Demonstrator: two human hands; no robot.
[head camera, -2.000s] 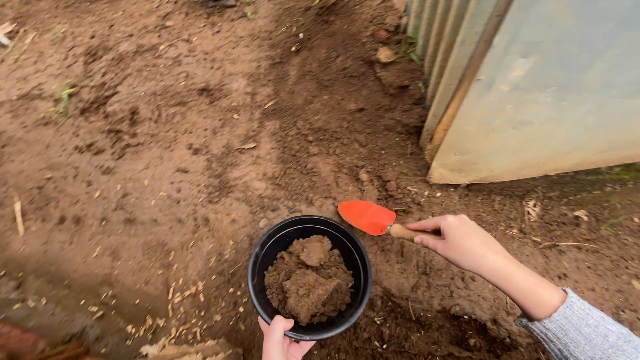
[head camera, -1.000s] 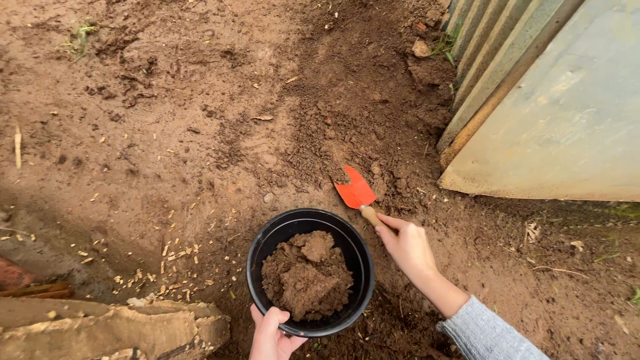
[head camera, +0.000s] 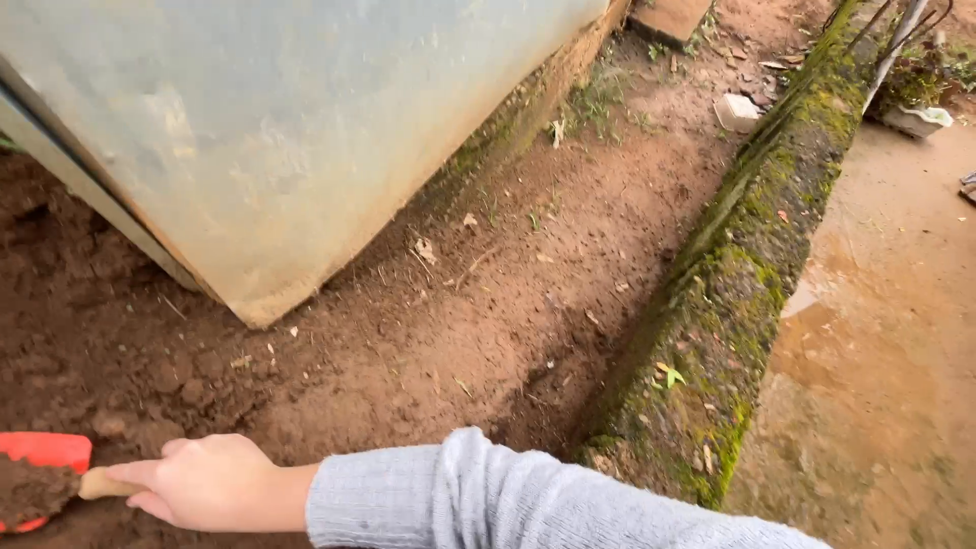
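Observation:
At the lower left, my right hand (head camera: 206, 480) is closed around the wooden handle of a hand trowel (head camera: 57, 450). The trowel's orange-red blade carries brown soil and is cut off by the left edge of the view. Bare earth (head camera: 152, 381) lies around the blade and above my hand. A grey knitted sleeve covers my right forearm, which reaches in from the bottom right. My left hand and the black pot are outside the view.
A weathered sheet-metal panel (head camera: 290, 137) comes down to a corner just above my hand. Along the right runs a low mossy concrete wall (head camera: 709, 335), with wet paving (head camera: 862, 366) beyond it. A white plastic container (head camera: 737, 113) sits near the wall's far part.
The view has swung far to the right, so the pot and my left hand have left it. The trowel blade now bears a heap of soil; one second ago it held little.

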